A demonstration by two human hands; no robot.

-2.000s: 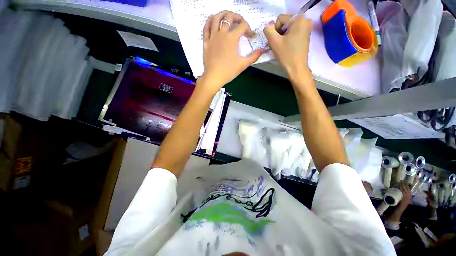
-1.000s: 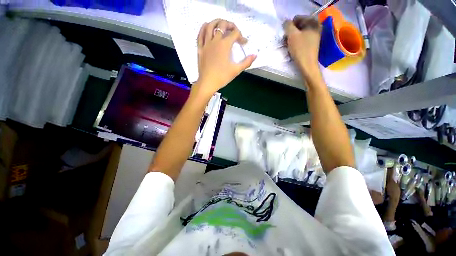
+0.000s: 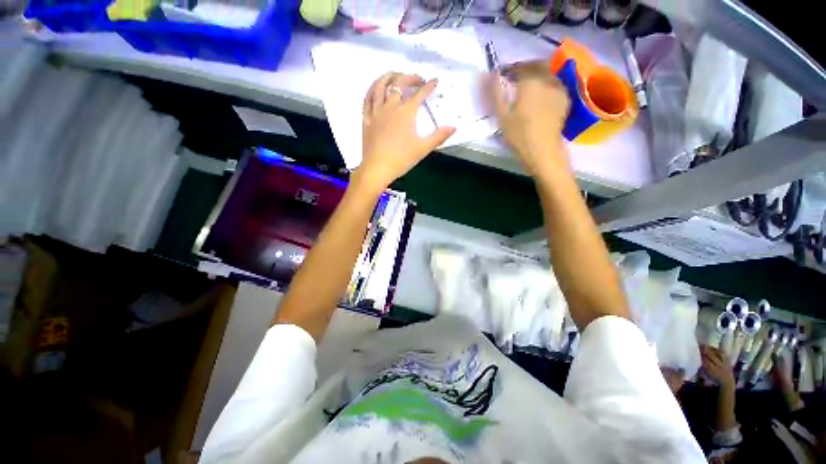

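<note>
White paper sheets (image 3: pixel 340 100) with faint marks lie on the white upper shelf. A small white slip (image 3: pixel 444 104) lies on them beside my left hand. My left hand (image 3: pixel 395 127) rests on the papers with thumb and fingers spread, a ring on one finger. My right hand (image 3: pixel 533 109) is blurred, at the right side of the sheets. It holds a thin dark pen (image 3: pixel 492 56) that points up. The orange and blue tape dispenser (image 3: pixel 593 95) stands just right of my right hand.
Blue parts bin (image 3: pixel 244 38) at the shelf's upper left. Dark red printed folders (image 3: pixel 281 217) lie below the shelf. Stacked translucent sleeves (image 3: pixel 91 163) are at left, bagged products (image 3: pixel 507 294) at lower centre. A metal post (image 3: pixel 688 186) crosses at right. Another person's hands (image 3: pixel 720 367) are at lower right.
The view has tilted up, showing more of the shelf and blue bin. My right hand moved right off the slip, then back toward the papers. My left hand stays on the papers.
</note>
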